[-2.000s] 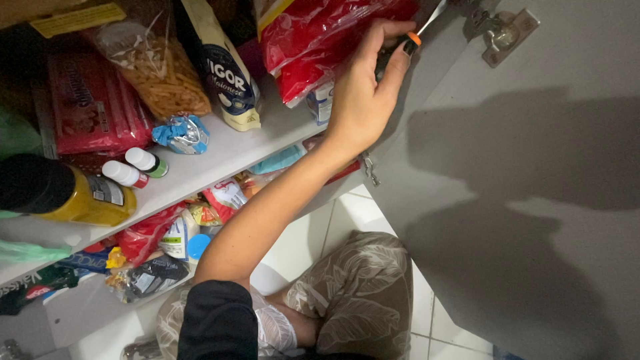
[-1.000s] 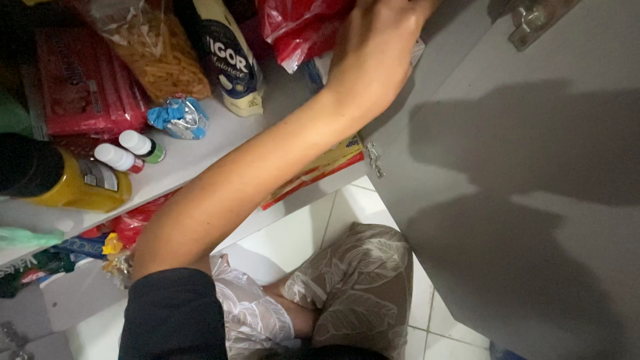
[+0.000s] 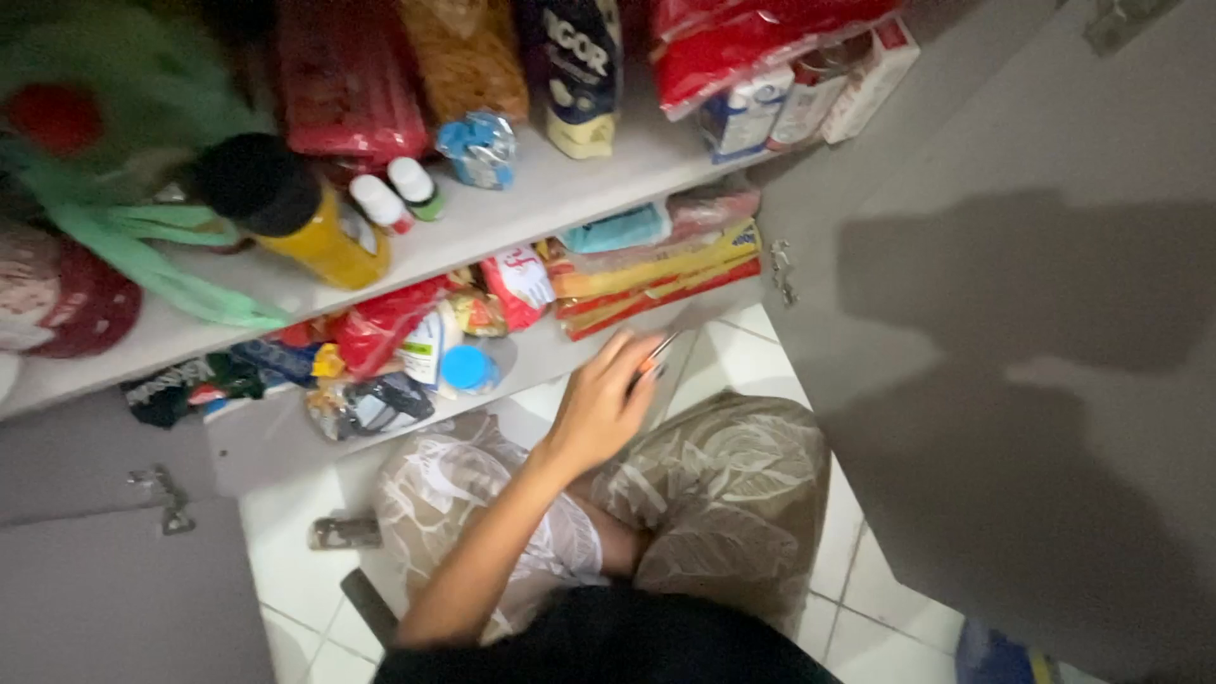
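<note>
My left hand (image 3: 603,404) is closed around a thin tool (image 3: 655,353) with a slim metal shaft and a bit of orange; it looks like a small screwdriver, but its handle is mostly hidden by the fingers. The shaft points up and right. The hand is over my lap, just in front of the lower cabinet shelf (image 3: 570,366), near long yellow and red food packs (image 3: 655,285). To its right stands the grey cabinet door (image 3: 950,427), with a metal hinge (image 3: 782,273) at the cabinet's side panel. My right hand is out of view.
The upper shelf (image 3: 513,214) holds a yellow bottle with a black cap (image 3: 332,237), two small white-capped bottles, a mayonnaise pouch (image 3: 579,85), cartons (image 3: 750,109) and a green bag. Another door (image 3: 114,589) with a hinge (image 3: 166,499) is at lower left. My knees are on white floor tiles.
My left hand was at the right end of the upper shelf, by the door. It has come down over my lap with the tool still in it. The view has shifted.
</note>
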